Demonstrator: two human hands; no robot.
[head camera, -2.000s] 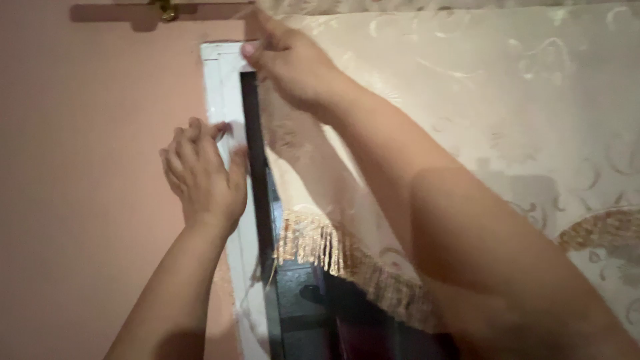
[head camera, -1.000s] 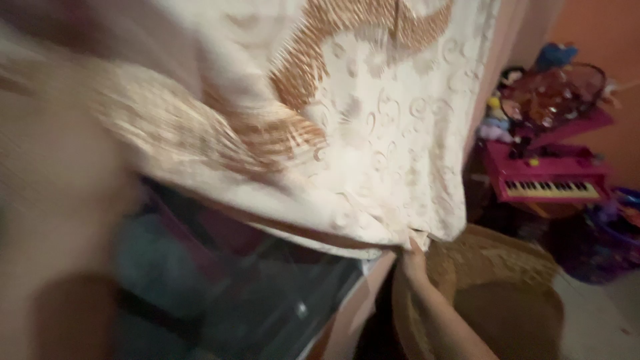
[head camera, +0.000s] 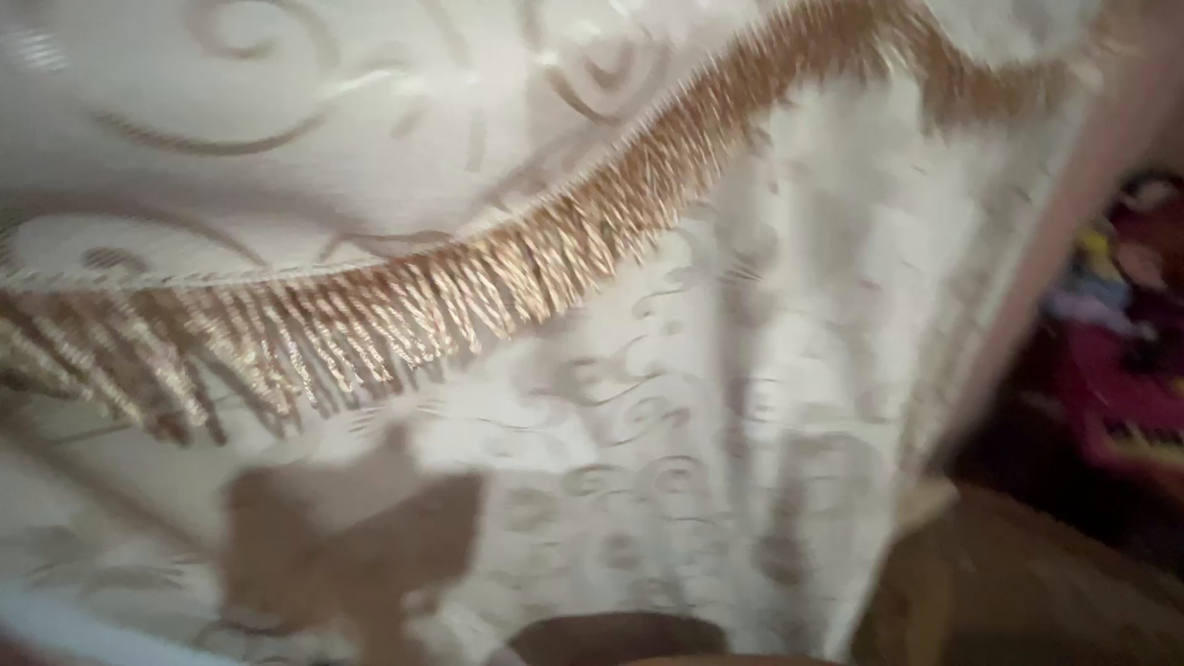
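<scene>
A cream patterned curtain (head camera: 647, 481) fills most of the head view. Across it runs a valance (head camera: 277, 185) edged with gold-brown twisted fringe (head camera: 444, 305), which curves up to the right. A dark shadow falls on the curtain at lower left. Neither of my hands can be made out. A thin skin-toned sliver lies at the bottom edge, too little of it to tell what it is. The picture is blurred in places.
Right of the curtain is a narrow pinkish wall edge (head camera: 1045, 250). Beyond it are a blurred pink toy piano (head camera: 1119, 379) and colourful toys (head camera: 1101, 268). A brown, soft-looking piece of furniture (head camera: 999, 573) stands at lower right.
The hand that gripped the curtain's lower corner one second ago is out of sight. The curtain now covers the dark window area seen below it then. The view has shifted closer to the fringe.
</scene>
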